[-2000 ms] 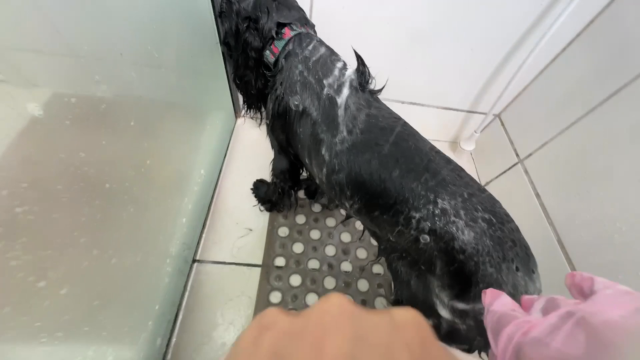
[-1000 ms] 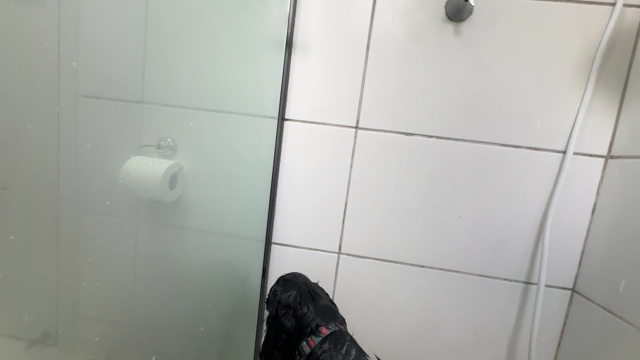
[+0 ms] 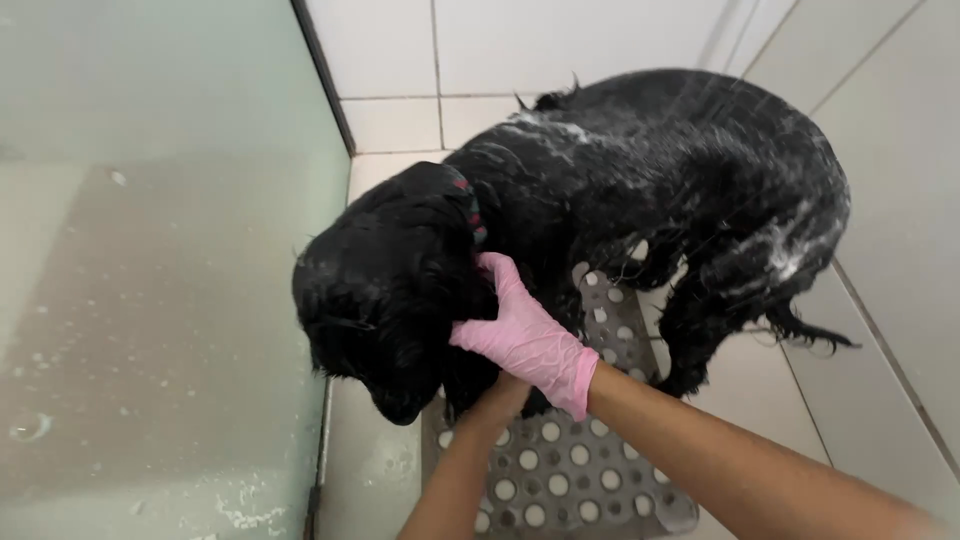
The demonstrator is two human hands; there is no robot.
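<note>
A wet black dog (image 3: 645,165) with streaks of white lather on its back and hindquarters stands bent round, its head low at the left. It wears a patterned collar (image 3: 472,206). My right hand (image 3: 525,337), in a pink rubber glove, rests on the side of the dog's neck below the collar, thumb and fingers spread against the fur. My left hand (image 3: 511,390) reaches in beneath the right one, under the dog's neck; its fingers are hidden behind the glove and the fur.
A grey non-slip mat (image 3: 559,457) with round holes lies on the tiled floor beneath the dog. A wet glass shower panel (image 3: 165,262) with a dark frame stands at the left. White tiled walls (image 3: 382,52) rise behind and at the right.
The view has swung down from the wall to the floor. Two seconds ago the dog's head was at the upper left; now its body is bent and both my hands are at its neck.
</note>
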